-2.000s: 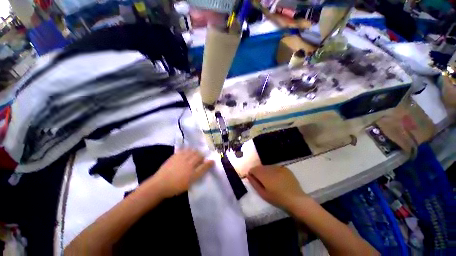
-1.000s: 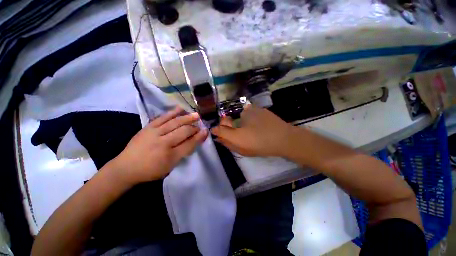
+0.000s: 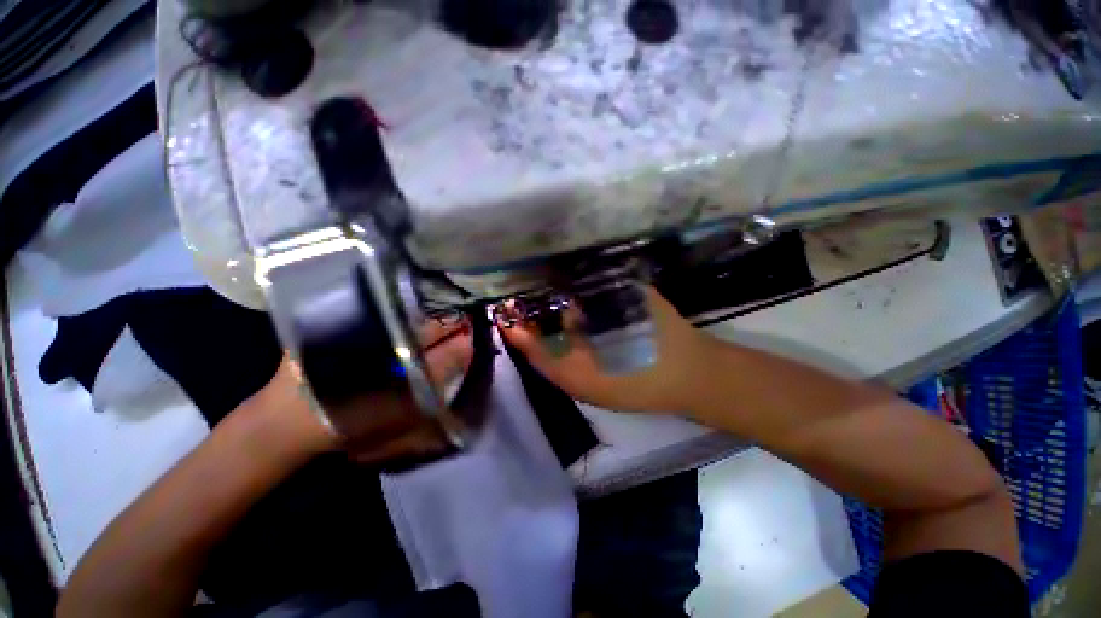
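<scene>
A long white panel (image 3: 513,483) runs from the needle area over the table's front edge. A black strip (image 3: 565,425) lies along its right side. My left hand (image 3: 444,350) is at the white panel left of the needle, mostly hidden behind a shiny curved metal guard (image 3: 350,338). My right hand (image 3: 628,356) is at the presser foot (image 3: 531,312), its fingertips closed together at the top end of the black strip. A clear part under the machine head covers some of its fingers. The needle point itself is hidden.
The stained off-white machine head (image 3: 724,121) fills the top, close to the view. Black and white cut pieces (image 3: 181,344) lie left of my left arm. A black patch (image 3: 749,284) lies under the machine arm. A blue basket (image 3: 1026,447) hangs low at the right.
The view has moved in over the machine, so the head and metal guard loom larger and hide my left hand. Both hands came together at the needle; the right was farther from it at first.
</scene>
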